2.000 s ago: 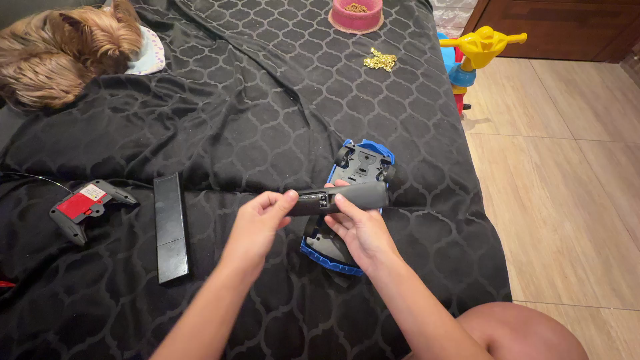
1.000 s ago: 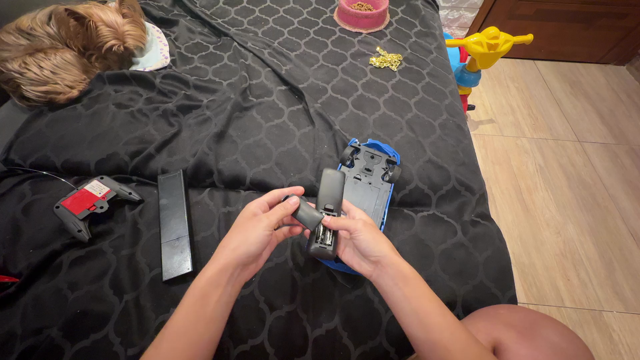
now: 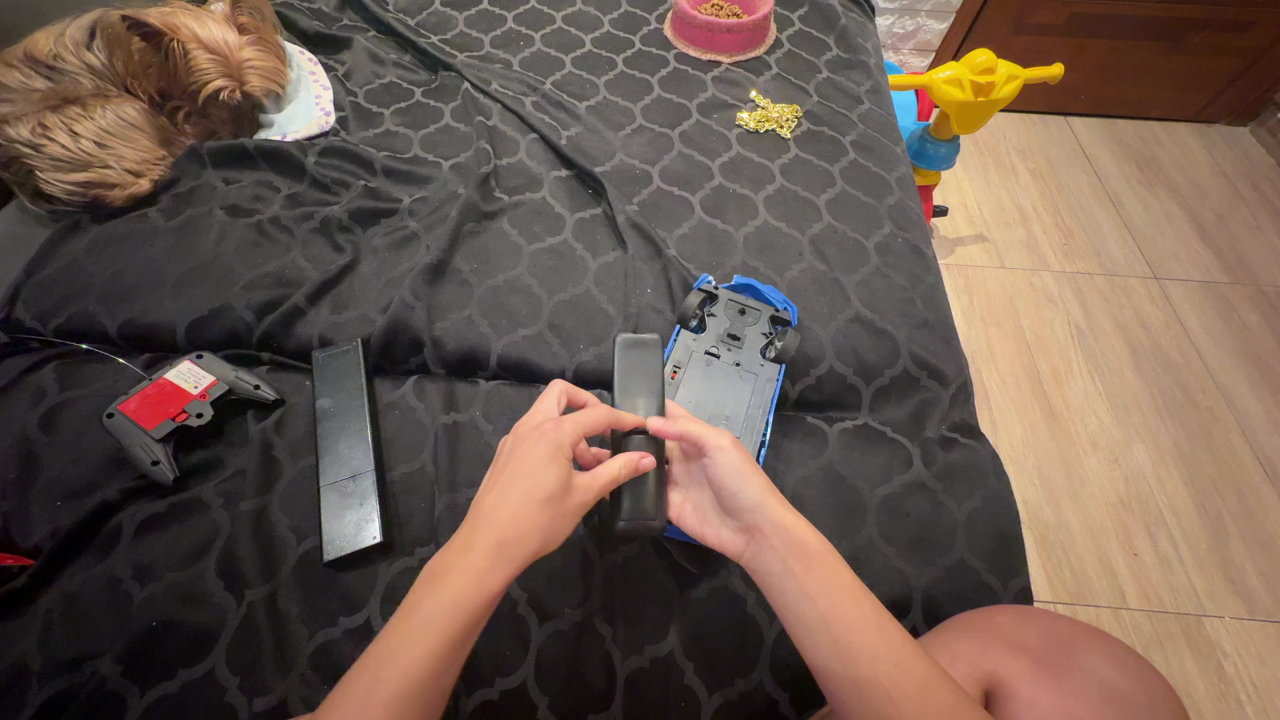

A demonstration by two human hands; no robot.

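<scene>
Both hands are on a black remote control (image 3: 638, 380), held back side up, lengthwise away from me. My left hand (image 3: 560, 465) has its fingertips and thumb on the cover over the remote's near half. Gripping the remote's right edge is my right hand (image 3: 715, 475), its thumb at the middle. The cover lies over the battery compartment; whether it is latched cannot be told. Just behind and right, a blue toy car (image 3: 725, 375) lies upside down, partly hidden by my right hand. A second long black remote (image 3: 345, 450) and a toy-car controller (image 3: 185, 400) lie to the left.
A dog (image 3: 130, 95) lies at the back left on the black patterned cloth (image 3: 480, 270). A gold-coloured chain (image 3: 770, 116) and a pink bowl (image 3: 722, 25) of kibble are at the back. A yellow and blue ride-on toy (image 3: 960, 100) stands on the tiled floor beyond the right edge.
The remote turned from crosswise to lengthwise. One second ago my left hand held the loose cover beside the exposed battery compartment; now the cover lies over it.
</scene>
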